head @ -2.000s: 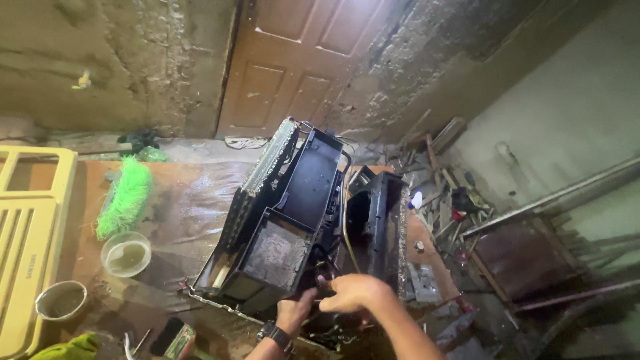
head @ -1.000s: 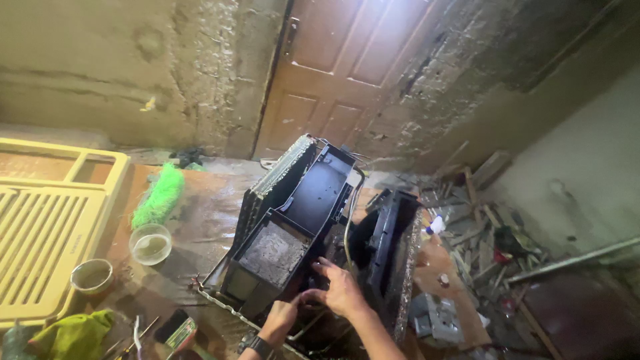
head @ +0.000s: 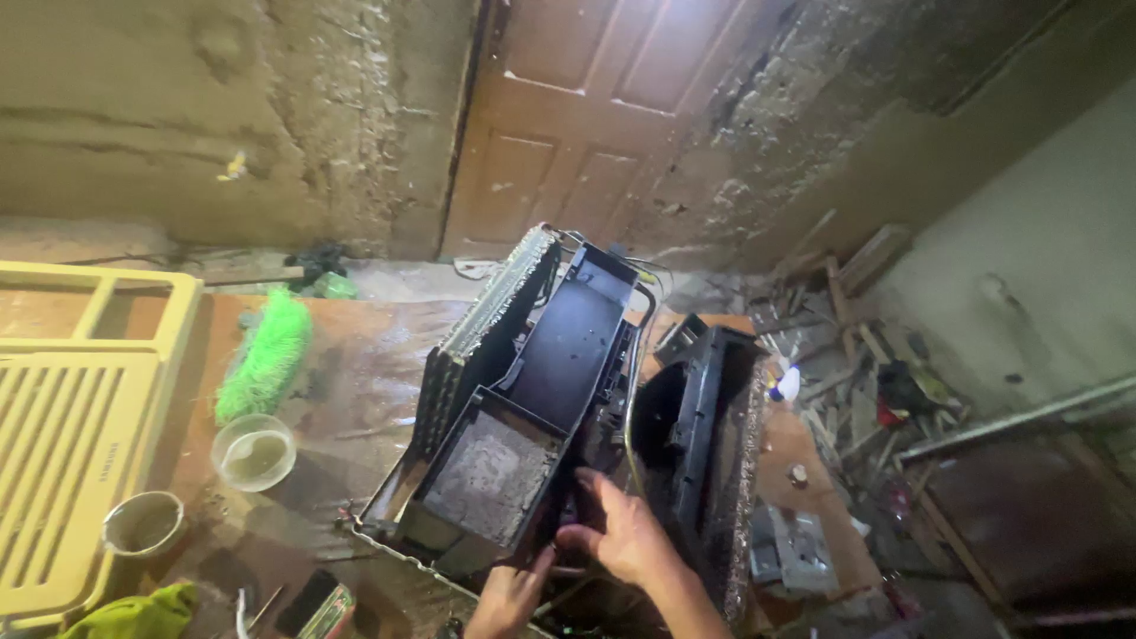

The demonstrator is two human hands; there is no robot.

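A partly stripped window air conditioner stands tilted across the table, with a black plastic housing [head: 568, 346] at its middle. Along its left side runs a finned coil [head: 497, 293]; another finned coil [head: 750, 488] edges the right, beside a black fan shroud [head: 701, 426]. A bent metal pipe [head: 632, 399] passes between them. Grey foam insulation [head: 488, 475] fills the near compartment. My left hand [head: 515, 590] touches the unit's near lower part, its fingertips partly hidden. My right hand [head: 621, 532] reaches into the dark gap right of the foam compartment, fingers spread; nothing held is visible.
A yellowed plastic front grille [head: 67, 444] lies at left. Near it are a green bristly duster [head: 266, 359], a clear plastic tub [head: 255, 453], a second round tub [head: 144, 524] and a yellow-green cloth [head: 138, 614]. Metal boxes [head: 794, 550] sit at right; wood scraps litter the floor beyond.
My hands were close together at the unit a second ago; now the right hand's fingers are more spread. The unit stays in place on the table.
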